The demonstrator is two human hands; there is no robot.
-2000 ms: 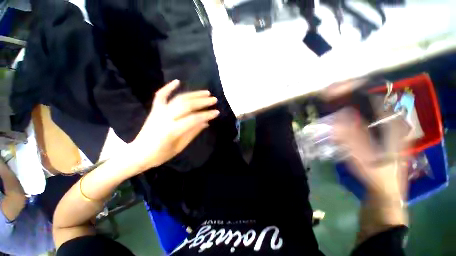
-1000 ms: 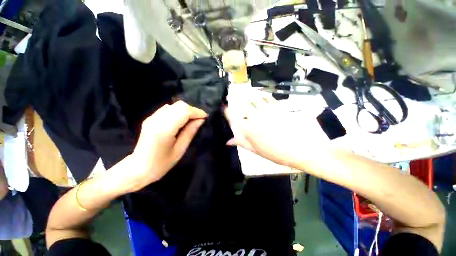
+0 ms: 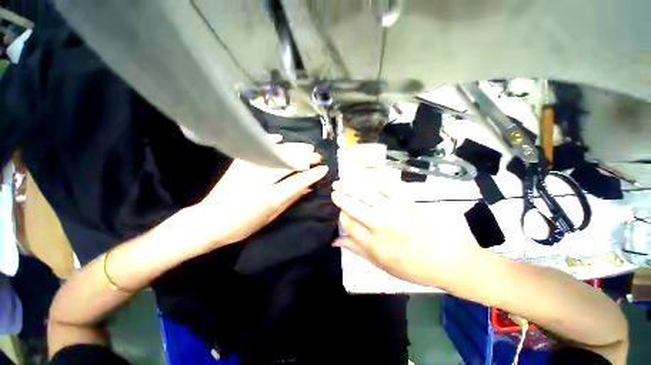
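Observation:
The black garment [image 3: 285,246] lies left and centre on the white table [image 3: 371,276] and hangs over the lap. Its right edge runs up to the presser foot [image 3: 328,127] under the pale machine head [image 3: 457,43]. My left hand [image 3: 268,189] lies on the garment, fingers towards the foot, its fingertips partly behind the machine head's edge. My right hand [image 3: 389,228] lies at the garment's right edge, just below the foot, fingertips touching the edge. Whether either hand pinches the cloth is hard to tell.
Right of the foot lie silver thread snips [image 3: 435,167], black-handled shears [image 3: 549,207], an orange-brown handle [image 3: 548,132] and black fabric pieces [image 3: 485,224]. A red basket [image 3: 503,320] and a blue bin [image 3: 460,328] are below the table at right.
My right hand has come from the red basket to the garment's edge at the machine. My left hand has moved up towards the foot. The view has shifted, and the machine head appears larger.

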